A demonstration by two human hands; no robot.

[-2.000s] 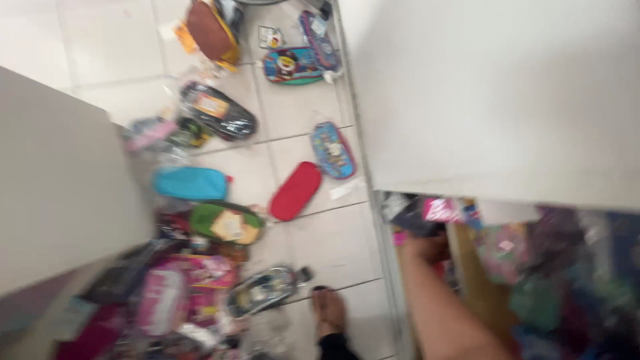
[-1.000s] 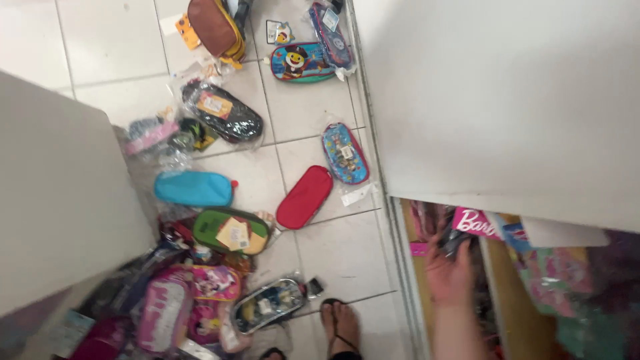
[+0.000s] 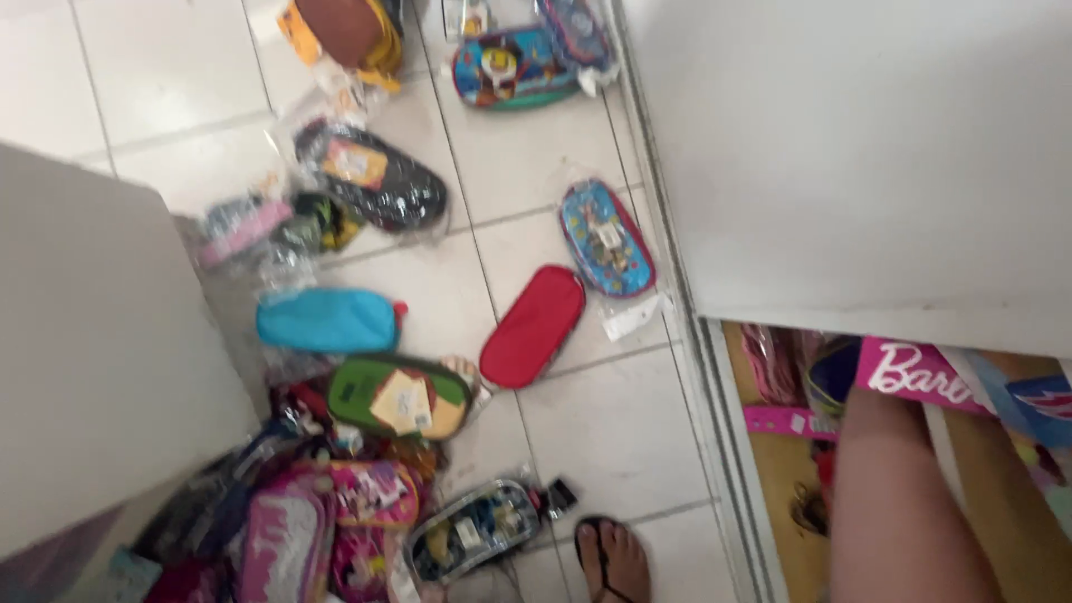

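Observation:
My right forearm [image 3: 896,494] reaches up from the lower right into an open compartment. My right hand is hidden beyond the wrist, behind a pink Barbie-branded package [image 3: 917,373], so its grip cannot be seen. Close to the wrist lie a dark blue case with a yellowish edge [image 3: 833,368], pink wrapped items [image 3: 775,360] and a pink strip [image 3: 787,420]. On the tiled floor lie a red pencil case [image 3: 533,327], a blue patterned case [image 3: 607,239], a light blue case [image 3: 327,321] and a green case [image 3: 356,394]. My left hand is not visible.
A white panel [image 3: 854,159] stands at upper right, beside a metal track [image 3: 670,234]. Another pale panel [image 3: 109,352] is at left. Pink cases [image 3: 280,536] are piled at lower left, near a wrapped dark case [image 3: 477,532] and a sandalled foot [image 3: 611,561].
My right hand, visible beside the pink package one second ago, is now hidden behind it. The forearm reaches farther up into the compartment.

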